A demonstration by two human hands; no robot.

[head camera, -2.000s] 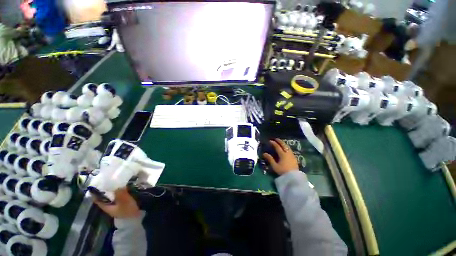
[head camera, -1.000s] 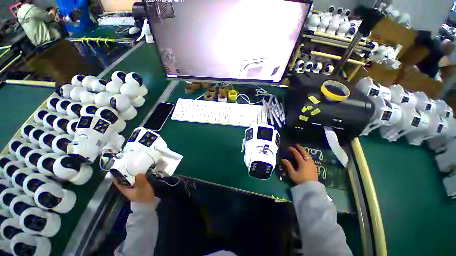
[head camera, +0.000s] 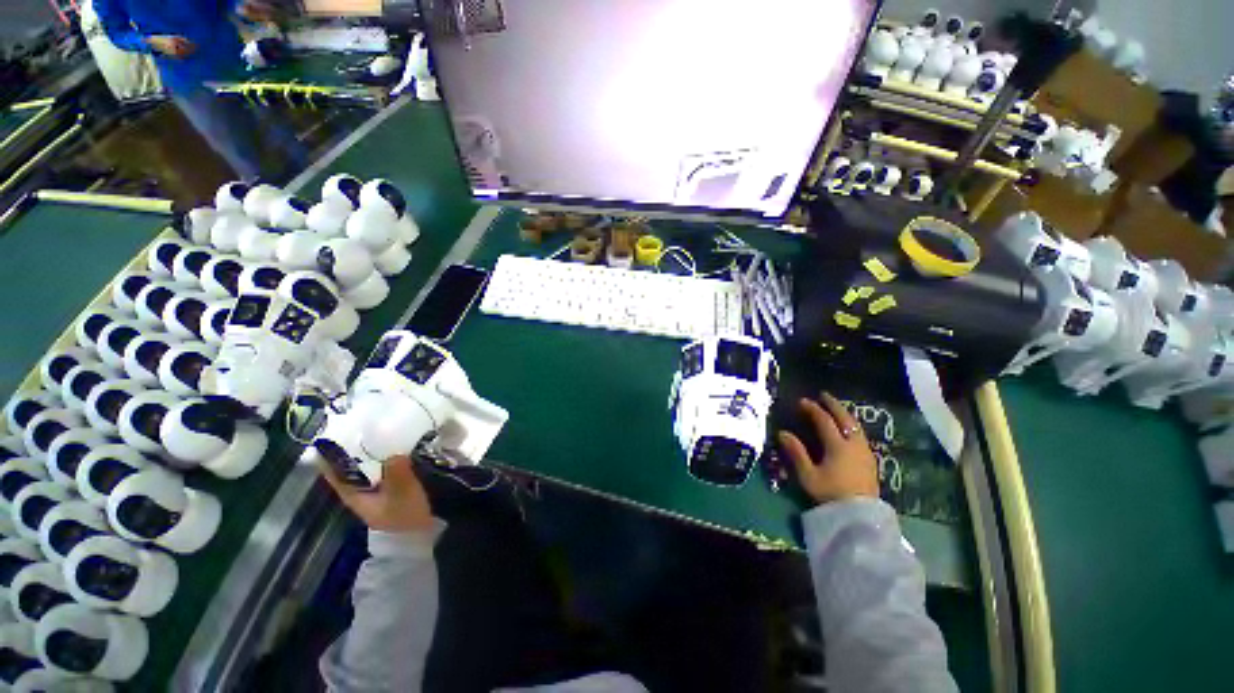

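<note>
My left hand (head camera: 386, 498) grips the lower end of a white dual-lens camera (head camera: 395, 413) at the bench's front edge; its black square panels face up and away, and a thin cable hangs beside it. A second dual-lens camera (head camera: 724, 409) stands on the green bench in the middle. My right hand (head camera: 828, 454) rests just right of it, palm down on a dark mouse (head camera: 778, 467), which is mostly hidden under the fingers. A bright monitor (head camera: 650, 102) stands behind, showing a pale picture.
White keyboard (head camera: 609, 295) and smartphone (head camera: 448, 301) lie below the monitor. Rows of rounded camera heads (head camera: 149, 508) fill the left bench. A black case (head camera: 920, 298) with a yellow tape roll (head camera: 939, 248) stands right. More cameras (head camera: 1116, 318) line the right bench. A person in blue (head camera: 203, 61) stands far left.
The view has shifted, so the bench items sit further right in the picture. The person in blue shows more fully at the far left. Both hands keep their places on camera and mouse.
</note>
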